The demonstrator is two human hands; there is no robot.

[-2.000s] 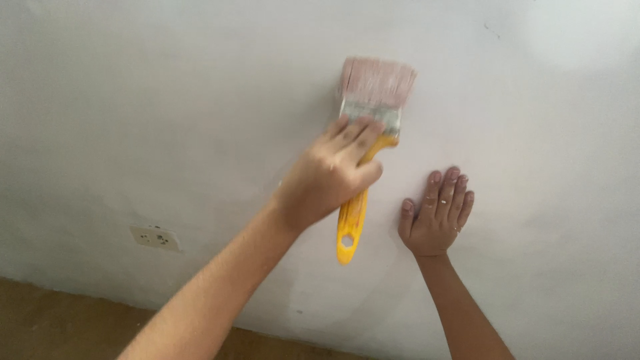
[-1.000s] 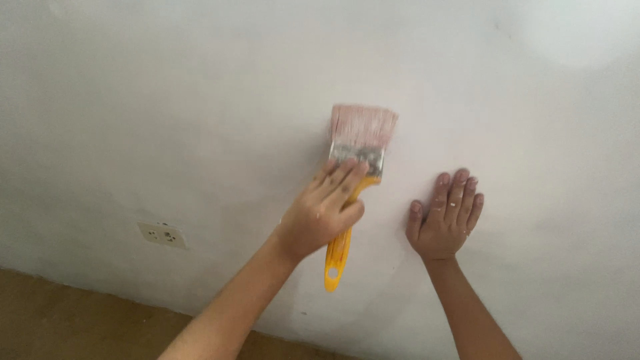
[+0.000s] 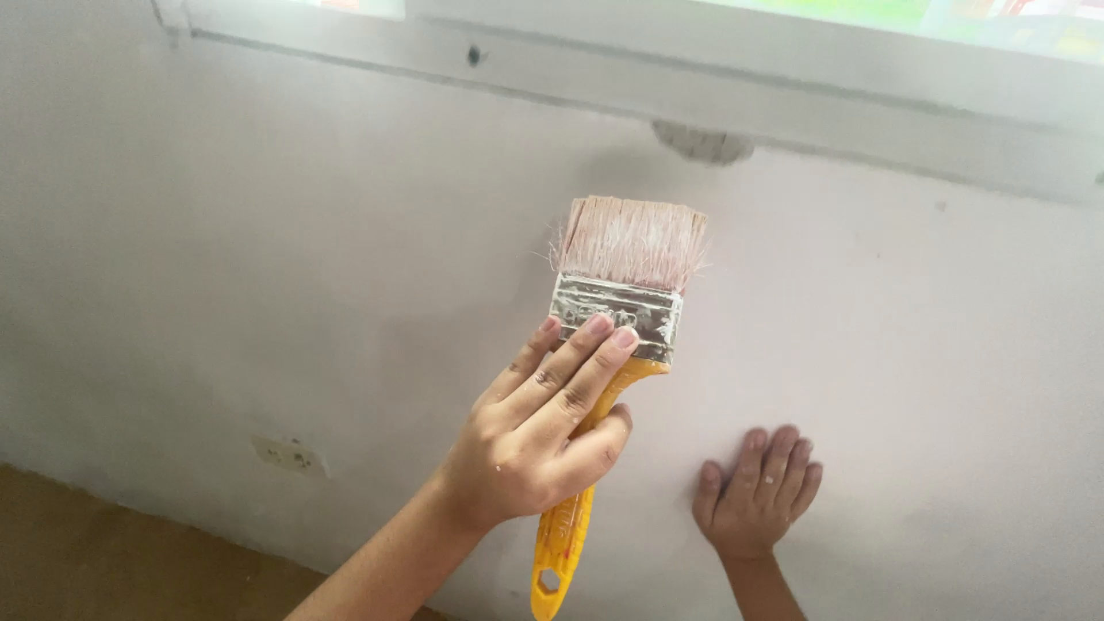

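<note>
My left hand (image 3: 539, 431) is closed around a wide paintbrush (image 3: 565, 526) with a yellow handle, its fingers lying over the paint-spattered metal ferrule. The pale pinkish bristles point up along the off-white wall (image 3: 259, 285); whether their tips touch it is hard to tell. Lower right, my right hand (image 3: 759, 496) rests flat against the wall with fingers a little spread, holding nothing. Small light specks show on both hands.
A window ledge (image 3: 776, 99) crosses the top, with a dark hole (image 3: 474, 56) in it. Just under it is a rough grey patch (image 3: 703, 142). An electrical outlet (image 3: 291, 456) sits low on the left, above the brown floor (image 3: 112, 552).
The view has tilted up, bringing the window ledge and grey patch into sight. The brush, still in my left hand, is farther from my right hand, up the wall. My right hand stays against the wall.
</note>
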